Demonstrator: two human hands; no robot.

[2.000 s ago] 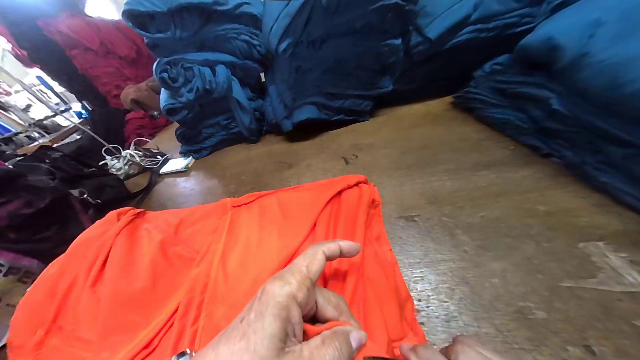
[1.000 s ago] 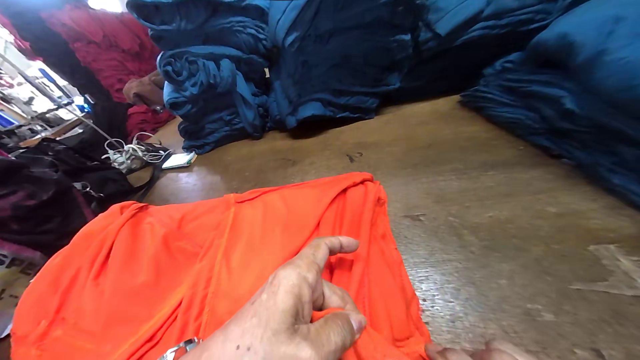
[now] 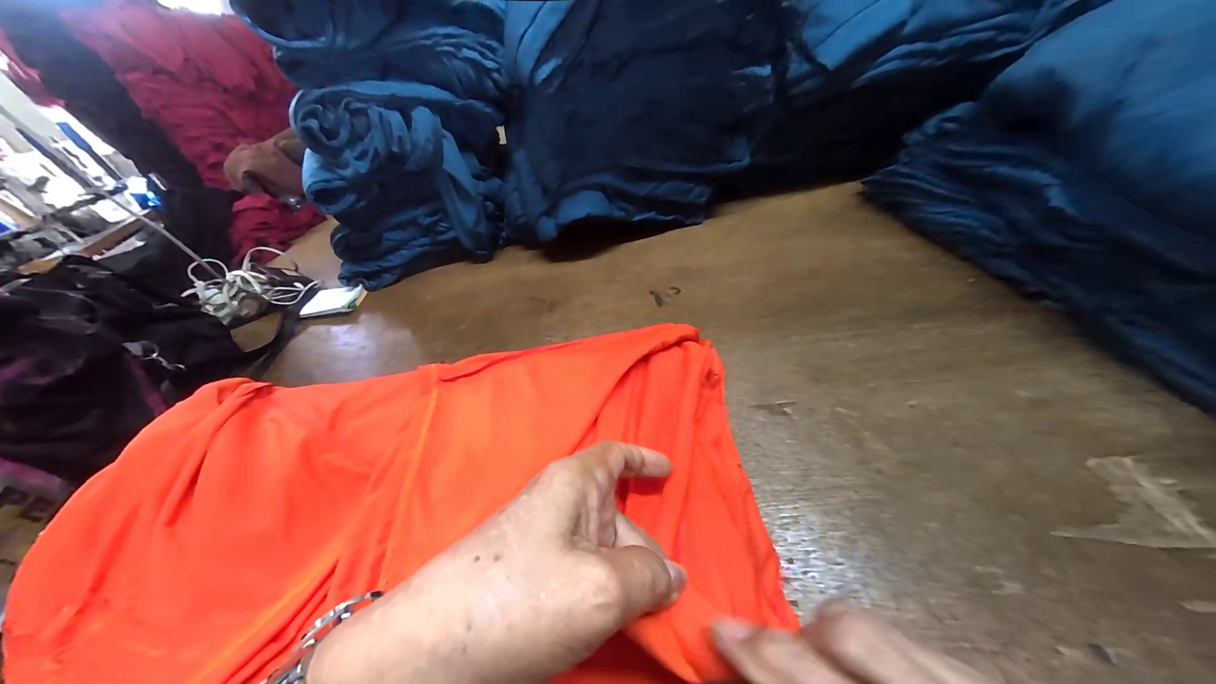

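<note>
A bright orange fabric garment lies in folds over the near left part of the wooden table. My left hand, with a metal bracelet at its wrist, rests on the garment near its right side. Its index finger points right, the thumb lies lower, and some fingers are hidden in the cloth; whether they pinch it I cannot tell. At the bottom edge my right hand is blurred and partly cut off, its fingertips touching the lower right corner of the orange cloth.
Stacks of folded blue fabric stand along the back of the wooden table, and another blue pile is at the right. A coiled white cable, a small white pad and black cloth are at the left, with red fabric behind.
At the bottom edge, more of my right hand shows than two seconds ago. My left hand has kept nearly the same place on the orange cloth.
</note>
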